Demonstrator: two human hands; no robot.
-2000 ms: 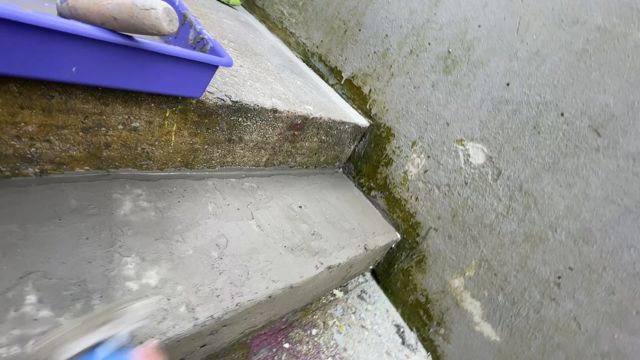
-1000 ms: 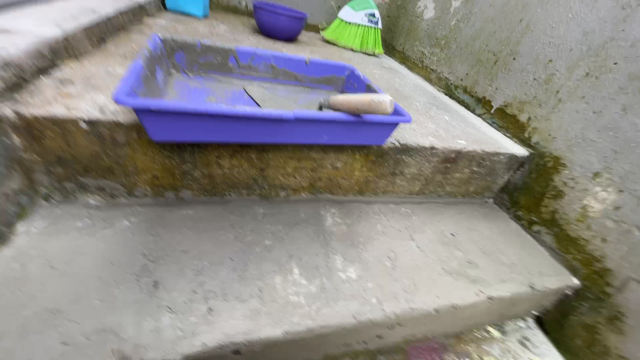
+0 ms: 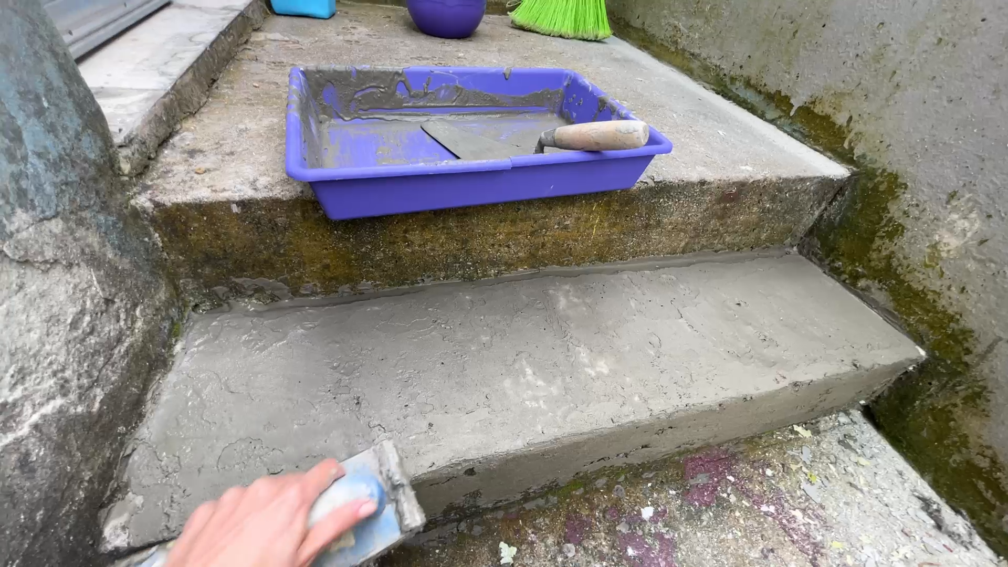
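At the bottom left, my left or right hand cannot be told by position alone, but its thumb lies on the right side, so it reads as my right hand [image 3: 264,516], closed round the handle of a plastering float [image 3: 378,504] with a blue and white, mortar-smeared body. The float is at the front edge of a step coated in wet grey mortar [image 3: 488,362]. On the step above stands a purple plastic tray [image 3: 472,185] smeared with mortar. A pointing trowel [image 3: 594,135] rests in it, its wooden handle over the rim. My left hand is out of view.
A rough wall [image 3: 63,315] borders the steps at left, a mossy concrete wall [image 3: 929,94] at right. Behind the tray are a blue container [image 3: 303,8], a purple bowl [image 3: 447,17] and green broom bristles [image 3: 561,17]. A paint-spotted lower step [image 3: 709,504] lies in front.
The view has swung left since two seconds ago. The hand with the float, blurred at the bottom edge then and out of view one second ago, now shows clearly at the bottom left.
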